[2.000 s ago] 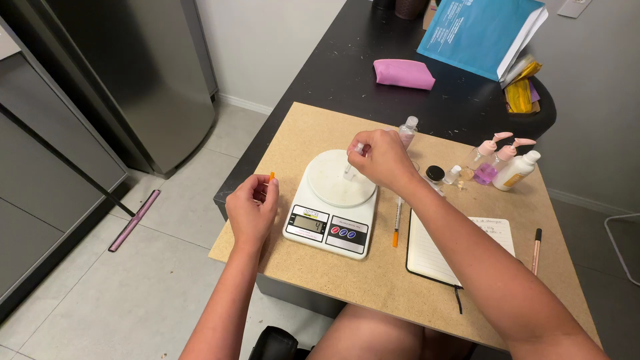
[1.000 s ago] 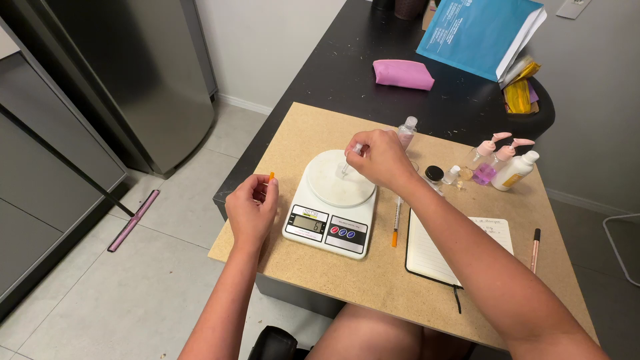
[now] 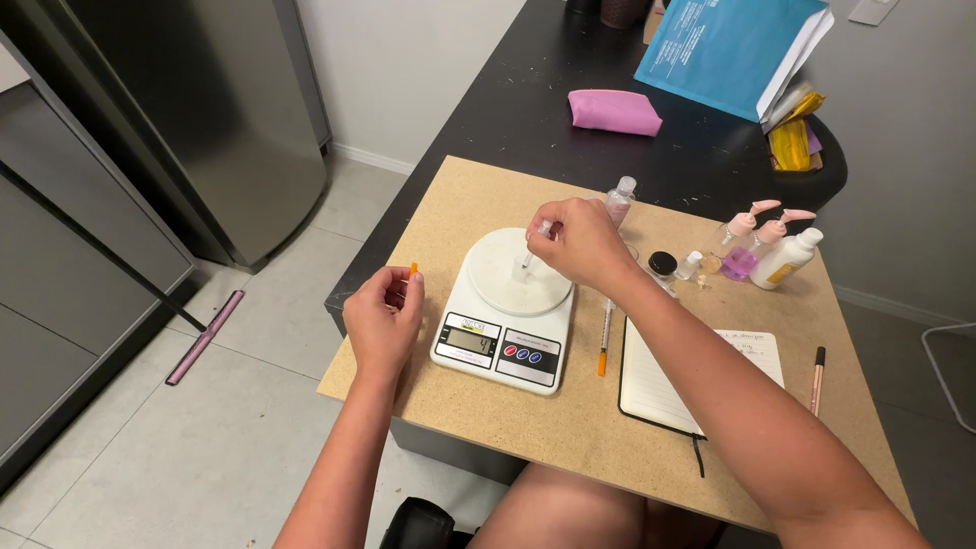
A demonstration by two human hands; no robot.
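A white digital kitchen scale lies on a fiberboard panel, its display showing a single digit. On its round plate stands a small clear cup. My right hand holds a small clear syringe over the plate, tip pointing down at the cup. Left of the scale, my left hand pinches a small orange cap between thumb and fingers. Another syringe with an orange cap lies right of the scale, beside an open notebook partly hidden by my right forearm.
Behind my right hand stands a clear bottle. Farther right are a black-lidded jar, a small white-capped bottle, pink pump bottles and a white bottle. A pen lies at the right. Beyond are a pink pouch and blue envelope.
The digit on the scale's display has changed between frames. Both hands have stayed in nearly the same places, with the syringe still over the plate.
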